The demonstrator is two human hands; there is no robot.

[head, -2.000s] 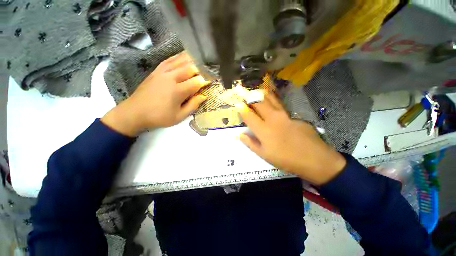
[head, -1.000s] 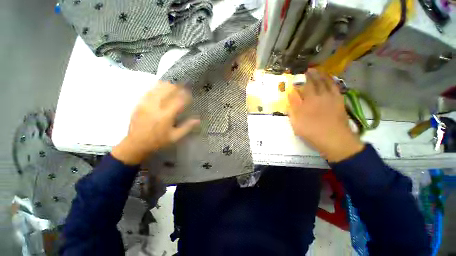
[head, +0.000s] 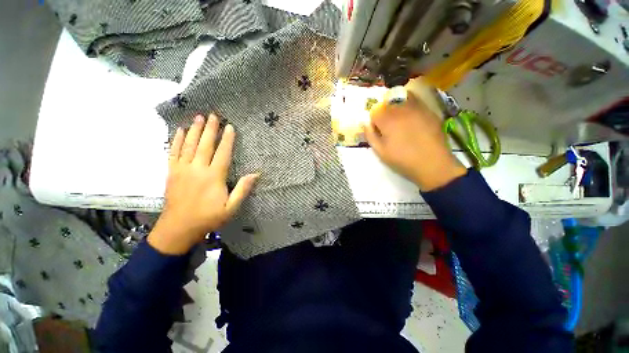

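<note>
A grey fabric panel (head: 276,138) with small dark flower motifs lies left of the needle area, its lower end over the table's front edge. A patch of the same cloth with a rounded corner shows on it. My left hand (head: 200,183) lies flat on the panel's left part, fingers spread. My right hand (head: 410,138) is bent over the lit needle plate (head: 350,114), under the sewing machine head (head: 510,83). A small whitish thing shows at its fingers; whether it is held is unclear. Green-handled scissors (head: 476,140) lie right of my right hand.
Stacked grey cloth (head: 145,34) lies at the back left. More cloth (head: 48,248) hangs below the left table edge. A yellow thread bundle (head: 483,45) hangs on the machine head. A brown-handled tool (head: 553,164) lies at right. A blue basket (head: 574,276) stands below right.
The panel came out from under the machine head to the left. My left hand moved left and flattened on it. My right hand moved up to the needle area, and the scissors came into view.
</note>
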